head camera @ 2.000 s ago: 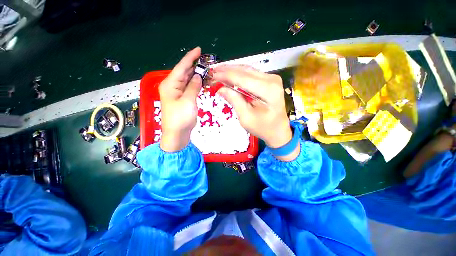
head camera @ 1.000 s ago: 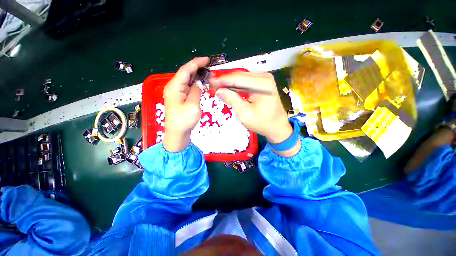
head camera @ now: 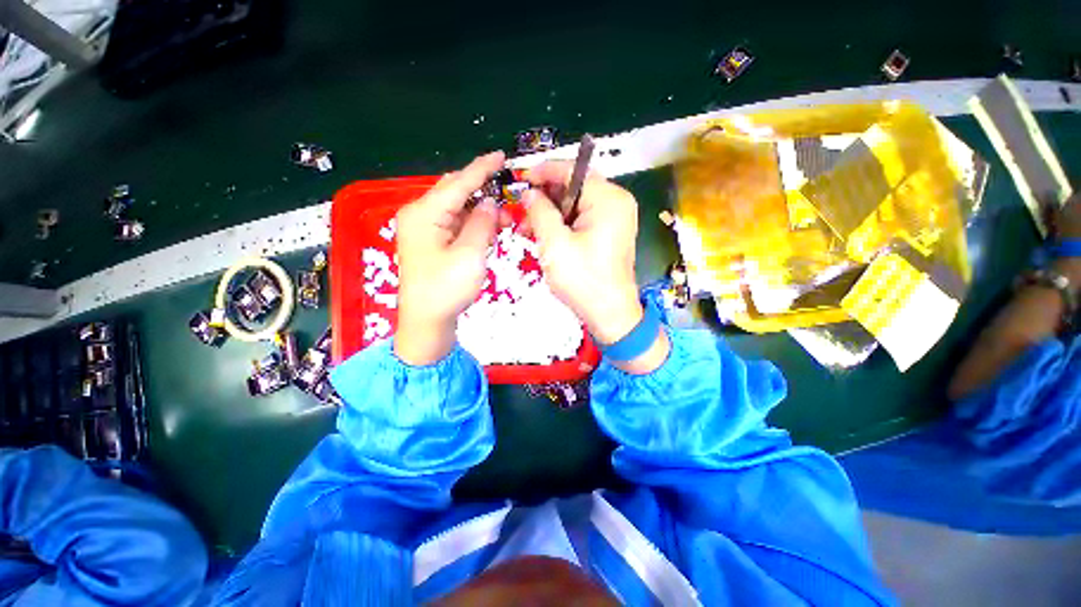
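My left hand (head camera: 445, 255) holds a small dark electronic assembly (head camera: 507, 190) between thumb and fingertips, above the top edge of the red tray (head camera: 347, 279). My right hand (head camera: 593, 249), with a blue wrist strap (head camera: 632, 338), is close beside it. Its fingertips are at the assembly's right side; whether they touch it is hard to tell. The tweezers (head camera: 579, 178), a thin grey-brown stick, point up out of the right hand. Many tiny white pieces (head camera: 522, 326) lie loose in the red tray under both hands.
Dark assemblies (head camera: 270, 368) and a pale yellow ring (head camera: 222, 299) lie left of the tray. A yellow tray (head camera: 759, 318) with sheets stands right. A black tray (head camera: 36, 385) is far left. A pale rail (head camera: 196, 247) crosses behind. Neighbours' sleeves show at both sides.
My right hand has drawn back and turned; the tweezers now point up instead of lying sideways. Its fingertips are close to the left hand's. Assemblies beyond the rail have shifted right.
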